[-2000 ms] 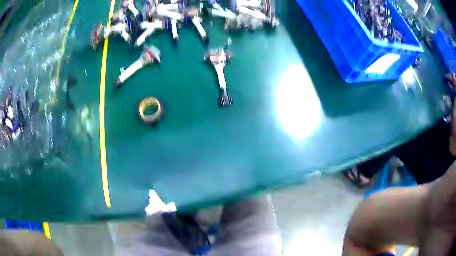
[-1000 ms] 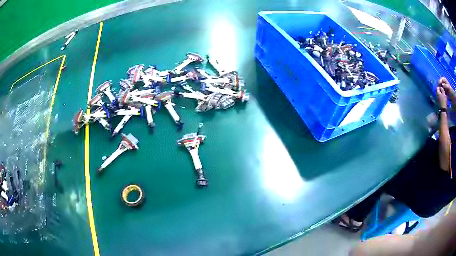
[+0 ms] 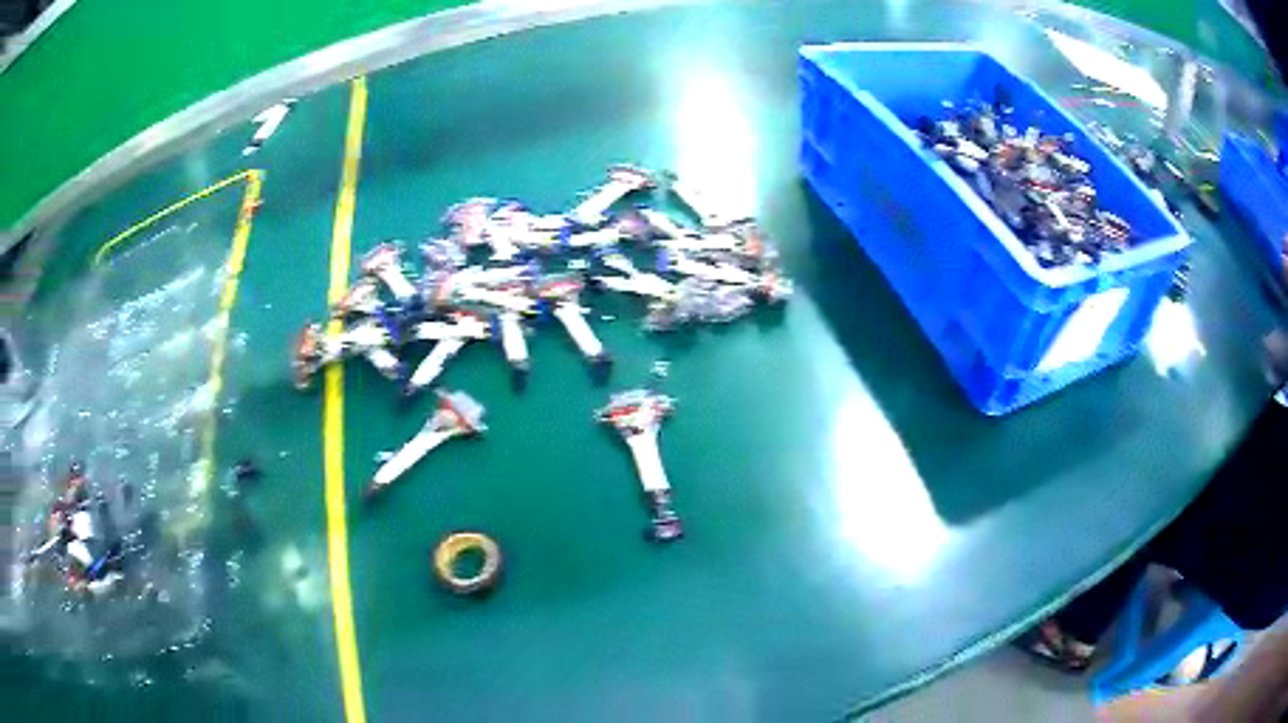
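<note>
Neither of my hands is in view. A blurred bit of skin, perhaps my right arm, shows at the bottom right corner. A cable assembly (image 3: 646, 459) lies alone on the bench, its wide head at the top and its dark end plug pointing down. A second assembly (image 3: 428, 441) lies tilted to its left. A loose heap of similar assemblies (image 3: 511, 294) lies behind them. A yellow-brown tape roll (image 3: 468, 564) lies flat in front.
A deep blue bin (image 3: 918, 269) with a pale label stands at right, holding many small dark and brown pieces. A clear plastic sheet (image 3: 134, 381) with a small pile on it lies at left. A yellow line (image 3: 336, 494) crosses the green bench. A person's dark clothing shows at far right.
The view has tilted up since the first frame, then turned slightly left. My arm at the lower right has mostly left the picture. The assemblies, tape roll and bin have not visibly moved on the bench.
</note>
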